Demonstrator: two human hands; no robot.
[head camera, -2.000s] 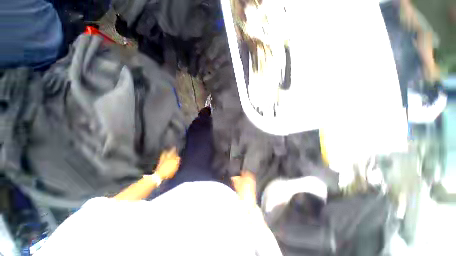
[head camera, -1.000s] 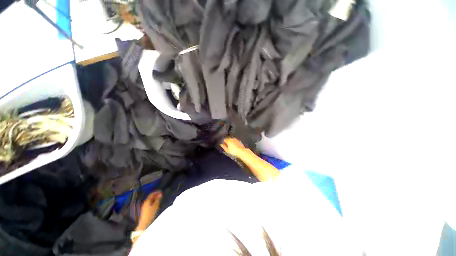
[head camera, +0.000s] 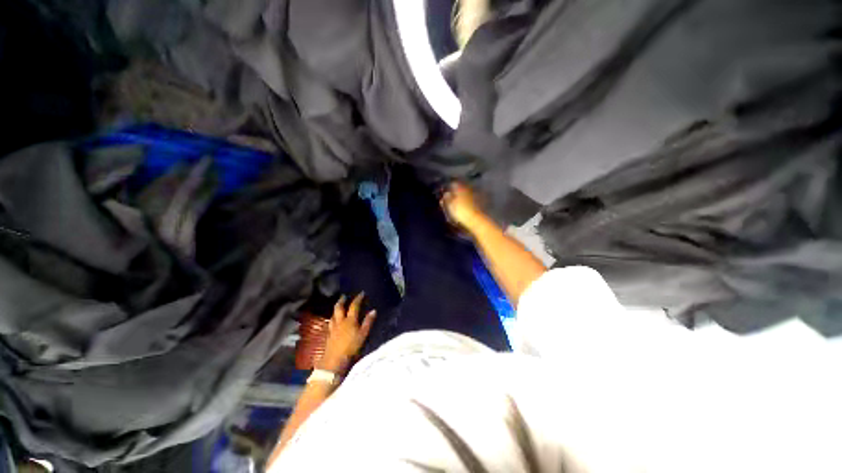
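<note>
My left hand, with a pale band at the wrist, is low in the middle, fingers apart, beside dark cloth on my lap. My right hand reaches up to the lower edge of a large dark grey garment bundle; its fingers look curled, but blur hides whether they hold cloth. Another grey garment heap lies at the left. More grey pieces hang at the top. A narrow light-blue strip lies over the dark cloth between my hands.
A blue plastic crate edge shows at the upper left among the cloth. A white rounded rim is at the top middle. A reddish slatted object is beside my left hand. A blue edge shows below my right forearm.
The view has turned and come closer to the grey bundles. The tub of scraps has left the view. My left hand's fingers are now spread; my right hand is at the right bundle's lower edge.
</note>
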